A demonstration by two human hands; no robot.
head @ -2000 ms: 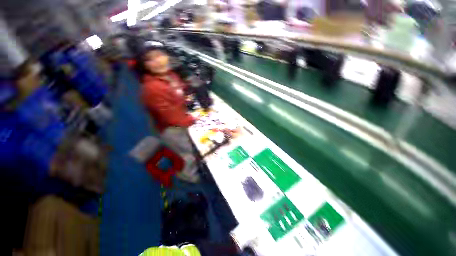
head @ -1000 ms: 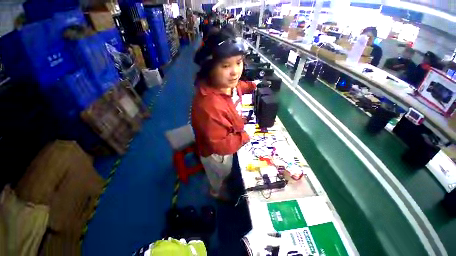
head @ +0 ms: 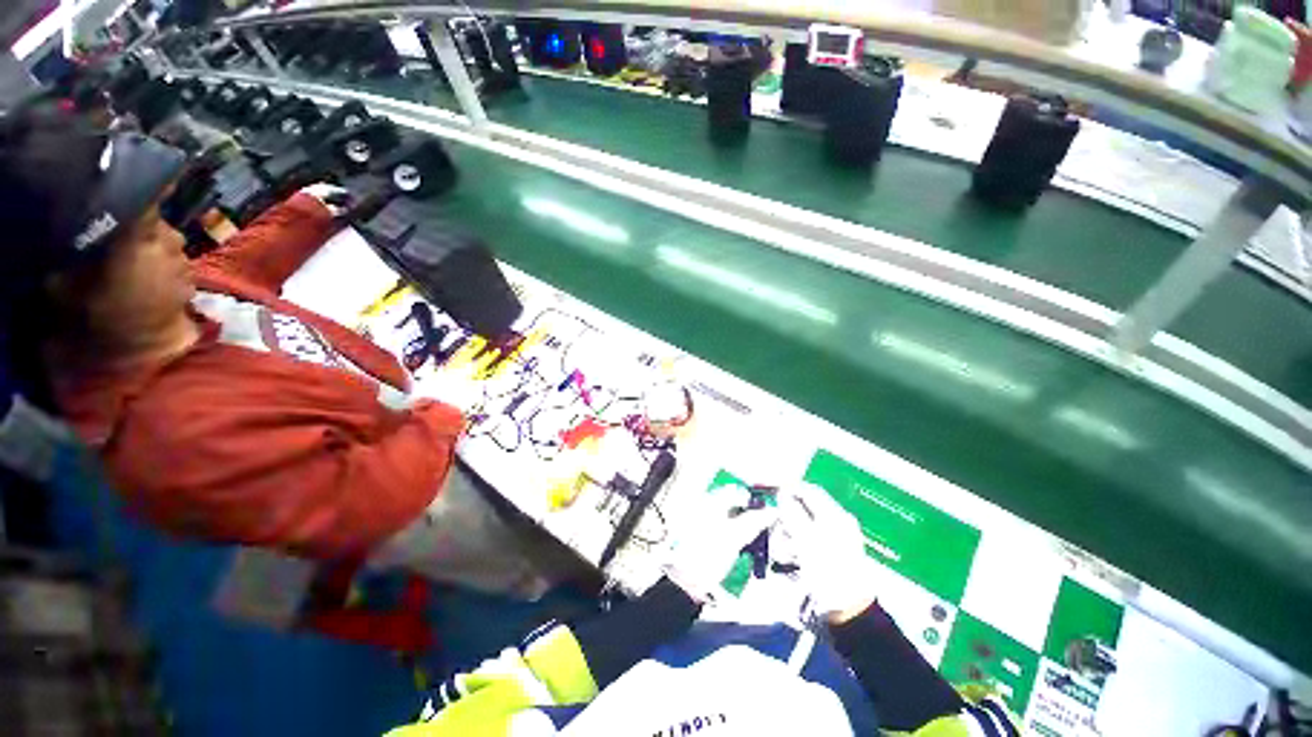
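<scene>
My left hand [head: 708,544], in a white glove, is low in the middle of the view. My right hand [head: 826,550], also white-gloved, is just right of it. Small black parts [head: 753,501] show between the two hands, at the fingertips, above the bench. Their exact shape is too small and blurred to tell, and the fingers partly hide them. Both hands seem closed on them. A white-and-green printed sheet [head: 895,521] lies flat on the bench under and beside the hands.
A red-jacketed person [head: 274,418] stands at the left, one arm by a black speaker cabinet [head: 449,271]. Tangled cables, yellow pieces and a long black bar [head: 638,507] lie left of my hands. The green conveyor [head: 748,295] runs behind the bench. Dark curved strips [head: 1266,720] show bottom right.
The view has turned right and down toward the bench. Both my gloved hands are now in clear view with the black parts. The neighbour now appears at the left edge, reaching toward the speakers.
</scene>
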